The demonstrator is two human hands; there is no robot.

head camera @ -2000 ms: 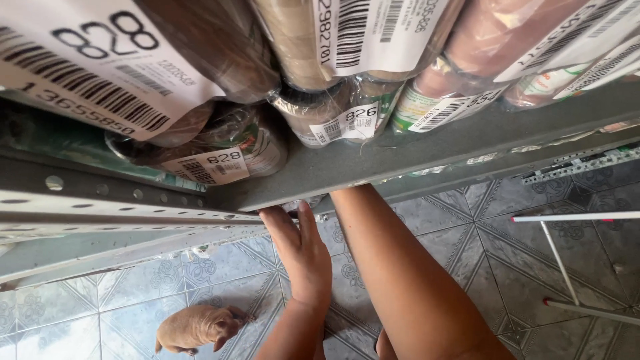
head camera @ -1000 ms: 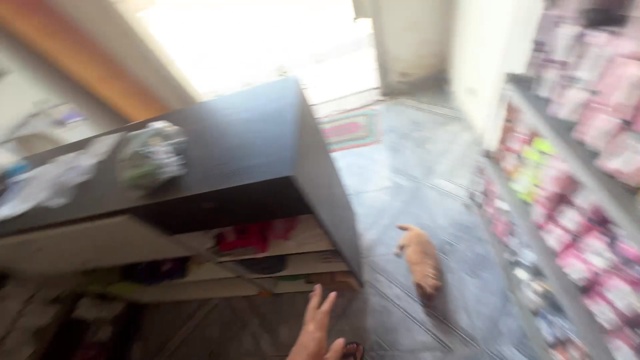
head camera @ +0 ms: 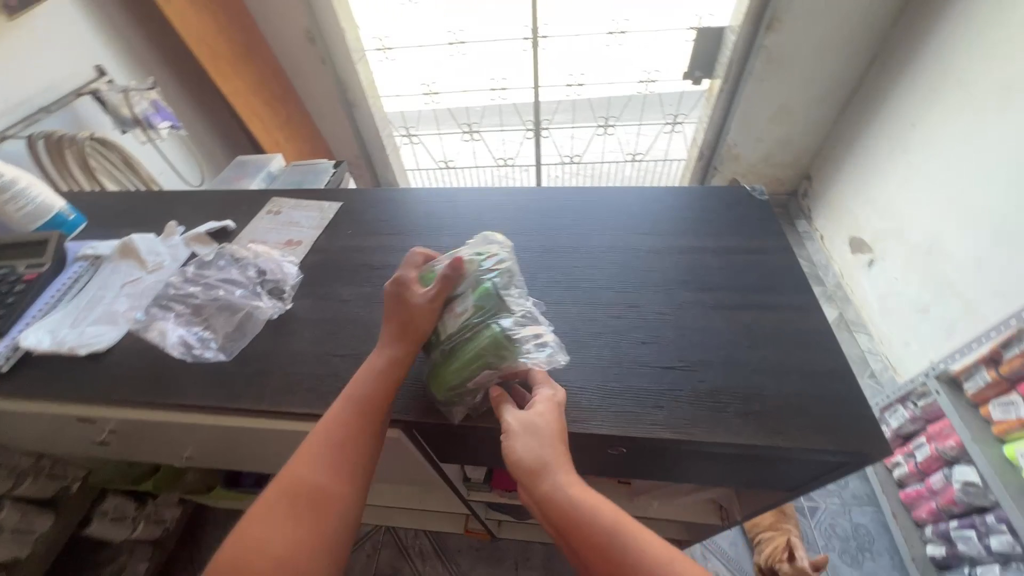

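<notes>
A clear plastic bag with green rolls inside, perhaps thread or yarn (head camera: 472,352), is tilted over the front part of a dark wood-grain counter (head camera: 680,320). My left hand (head camera: 418,300) grips its upper left side, thumb on top. At the bag's lower right end, my right hand (head camera: 532,416) holds the plastic between thumb and fingers. The underside of the bag is hidden. To the left on the counter lie a crumpled clear plastic bag (head camera: 220,308) and a white plastic bag (head camera: 104,308).
A calculator (head camera: 28,264), a notebook and a printed card (head camera: 292,224) are on the counter's left part. A shelf rack (head camera: 944,448) with wrapped yarn stands at right. An orange cat (head camera: 780,540) is on the floor by the counter's right end. Behind is a barred gate (head camera: 536,104).
The view has swung from the shelf to the counter. Both hands, bare at the shelf edge two seconds ago, now hold the bag of green rolls on the counter.
</notes>
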